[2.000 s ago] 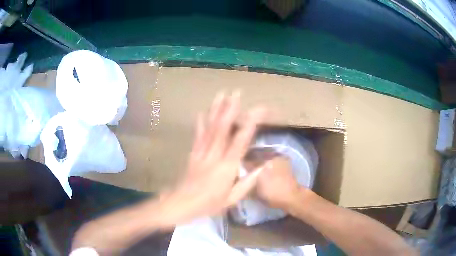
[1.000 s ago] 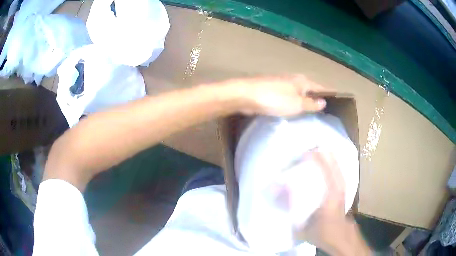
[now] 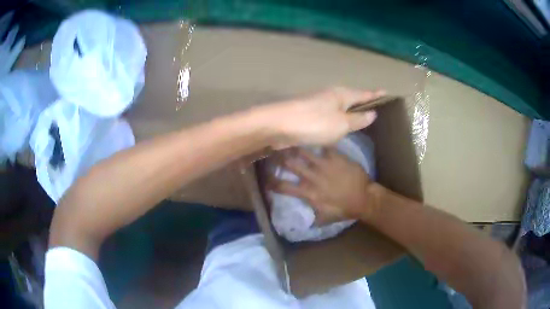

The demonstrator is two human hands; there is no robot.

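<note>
A small open carton (image 3: 395, 151) stands tilted at the front edge of the cardboard-covered bench, against my body. A wrapped product (image 3: 292, 218) in a white poly bag sits inside it. My left hand (image 3: 322, 117) grips the carton's far rim, thumb inside the wall. My right hand (image 3: 328, 184) is inside the carton with its fingers spread, pressing on the wrapped product. Its palm side is hidden.
Two more wrapped products (image 3: 99, 63) (image 3: 78, 142) stand at the bench's left, beside a pile of poly bags (image 3: 24, 108). The cardboard bench cover (image 3: 476, 145) has shiny tape strips (image 3: 420, 121). A green rail (image 3: 289, 21) runs behind it.
The wrapped product has gone down deeper into the carton, with my right hand following it in. My left hand still holds the carton's far rim. The view has shifted.
</note>
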